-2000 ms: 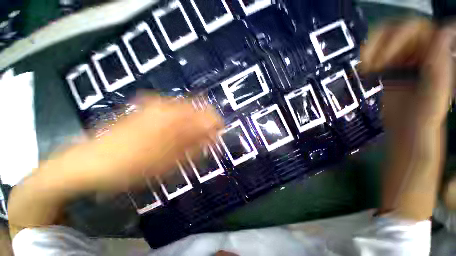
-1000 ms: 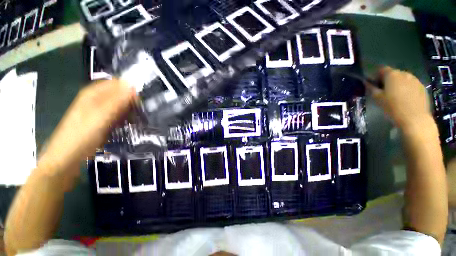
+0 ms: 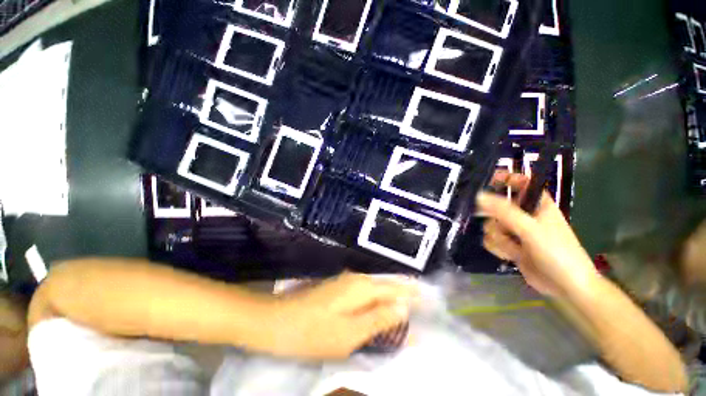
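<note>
A dark blister tray (image 3: 310, 89) lies turned at an angle over a second dark tray (image 3: 209, 240), whose edges show around it. White-bordered front panels (image 3: 440, 118) sit in the upper tray's pockets, a few turned the other way. My left hand (image 3: 348, 313) is blurred, low at the front near my white top, below the upper tray's near edge; a dark patch shows under its fingers, and its grip is unclear. My right hand (image 3: 515, 220) is at the upper tray's right edge, over the lower tray, its fingers curled around a slim dark tool, partly hidden.
A white paper sheet (image 3: 35, 131) lies on the dark green bench top (image 3: 101, 186) at left. Another tray with panels (image 3: 697, 77) is at the far right edge. A blurred part of another person (image 3: 694, 259) shows at right. Grey floor with a yellow line shows below.
The upper tray has turned and come down nearer to me. My left hand has left its corner and moved down to the front. My right hand has moved left and down to the tray's edge.
</note>
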